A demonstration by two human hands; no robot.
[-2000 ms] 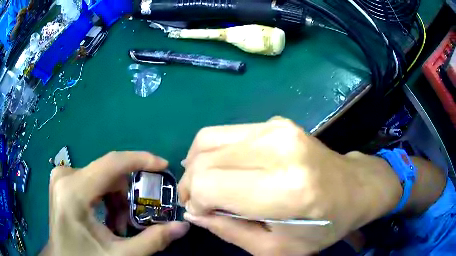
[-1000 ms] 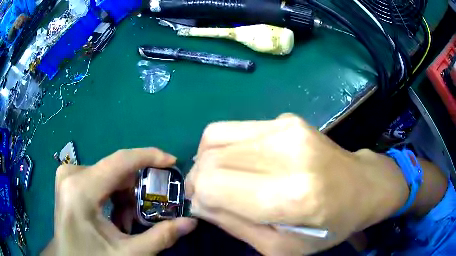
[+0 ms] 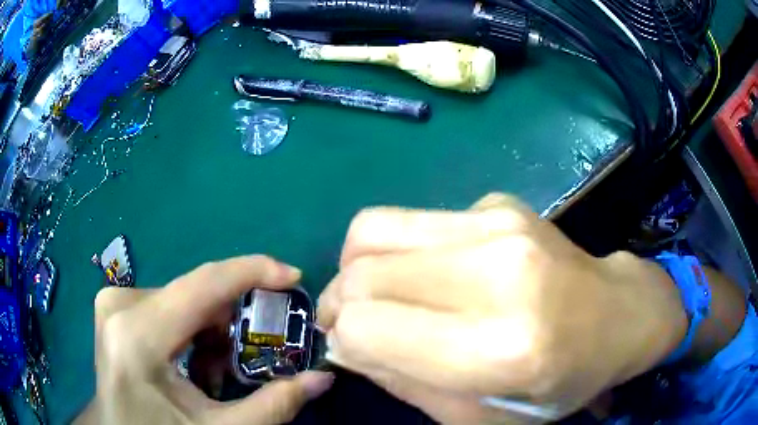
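Observation:
My left hand point(image 3: 187, 340) holds an open smartwatch case point(image 3: 274, 336) by its edges between thumb and fingers, at the lower left. Inside the case are a silver battery point(image 3: 270, 314) and a yellow-gold flex strip point(image 3: 266, 339) below it. My right hand point(image 3: 465, 307) is closed around slim silver tweezers point(image 3: 522, 407). Their rear end shows below the palm. A thin tip shows at the case's right edge; whether it touches anything inside is too small to tell.
On the green mat point(image 3: 357, 166) lie a black marker pen point(image 3: 332, 95), clear film point(image 3: 261, 129), a cream-yellow handled tool point(image 3: 432, 65) and a small loose module point(image 3: 115, 259). A thick black cylindrical tool point(image 3: 391, 18) and cables lie behind. Blue bins point(image 3: 108, 83) stand left; a red tray point(image 3: 740, 116) is at right.
The view has shifted, so the bench items sit slightly further right. Both hands stay at the watch case. The tweezers' rear end shows lower and is more covered by my right hand.

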